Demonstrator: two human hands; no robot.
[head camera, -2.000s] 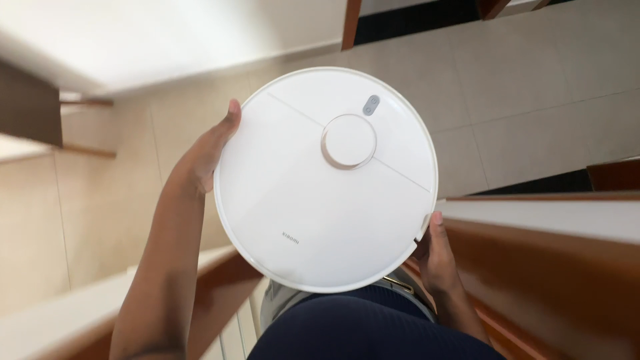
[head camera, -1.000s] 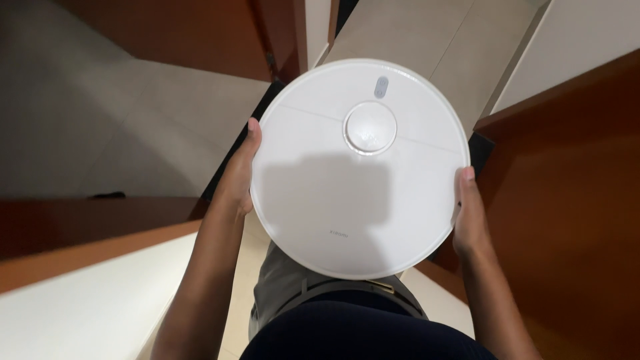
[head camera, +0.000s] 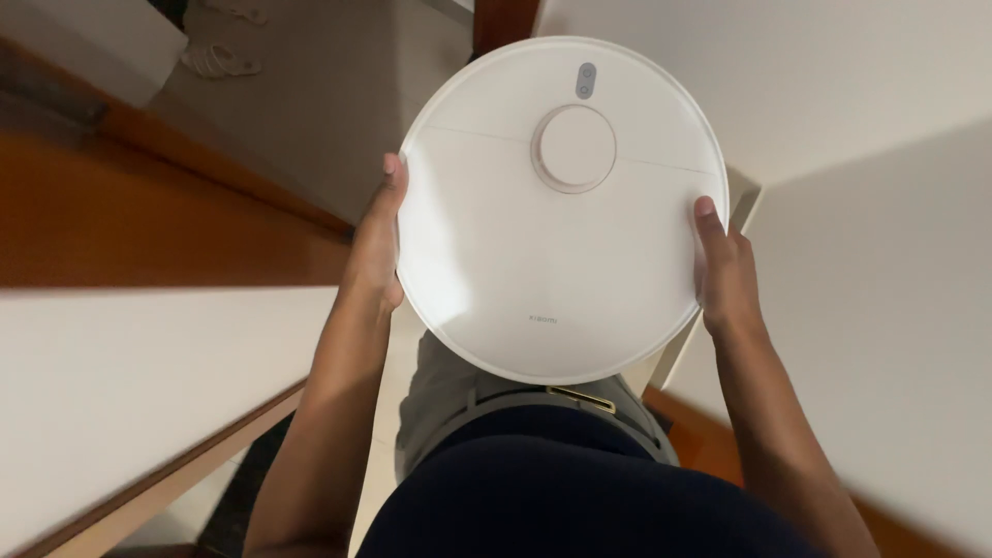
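Note:
A round white Xiaomi robot vacuum (head camera: 558, 248) is held flat in front of my waist, its top facing up. Its raised round sensor turret (head camera: 575, 149) and a small grey two-button panel (head camera: 586, 80) are at the far side. My left hand (head camera: 377, 232) grips the left rim, thumb on the edge and fingers mostly hidden below. On the right rim is my right hand (head camera: 727, 267), its thumb resting on the top cover and its other fingers largely under the body. The underside of the vacuum is hidden.
White walls rise at the right (head camera: 860, 256) and lower left (head camera: 132, 372). A brown wooden door or frame (head camera: 155, 217) crosses the left side. Beyond it, pale sandals (head camera: 221, 60) lie on the tiled floor (head camera: 325, 93) near a white furniture panel (head camera: 93, 39).
The view has moved through the rooms, from a tiled area past wooden doorways to a spot beside white walls. Both hands have kept hold of the vacuum throughout.

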